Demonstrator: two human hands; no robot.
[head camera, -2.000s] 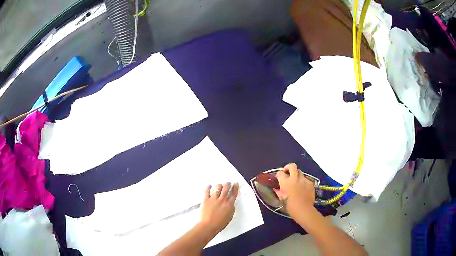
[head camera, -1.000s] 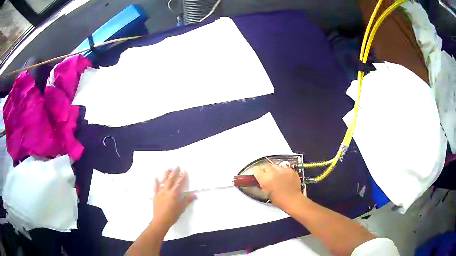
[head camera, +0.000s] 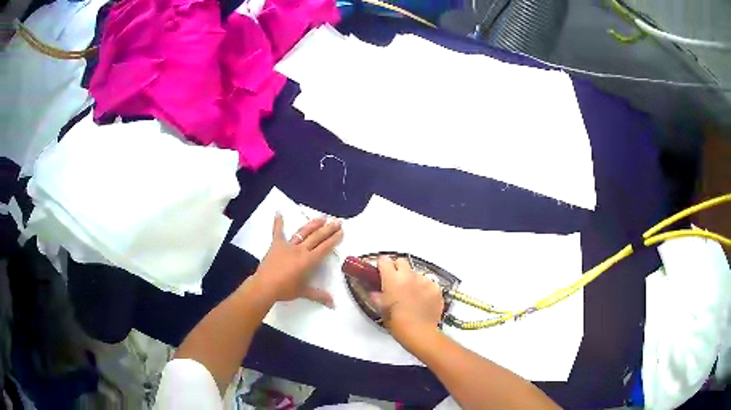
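A white garment panel (head camera: 513, 280) lies flat on the dark navy-purple table cover (head camera: 401, 166). My left hand (head camera: 298, 263) rests flat on the panel's left part, fingers spread, a ring on one finger, holding nothing. My right hand (head camera: 409, 298) is closed on the red-brown handle of the steam iron (head camera: 441, 280). The iron sits on the panel just right of my left hand, its tip towards the left. Two yellow hoses (head camera: 589, 276) run from its rear to the right. The seam is mostly hidden by my hands and the iron.
A second white panel (head camera: 465, 112) lies farther back. A magenta fabric heap (head camera: 172, 68) and a white pile of pieces (head camera: 132, 200) are at the left. A white heap (head camera: 689, 320) is at the right edge. A grey ribbed duct (head camera: 525, 28) stands behind the table. A loose thread lies between the panels.
The view has swung to the left. The iron, in my right hand, has moved from off the panel's right end leftward along the panel. My left hand has moved to the panel's left end.
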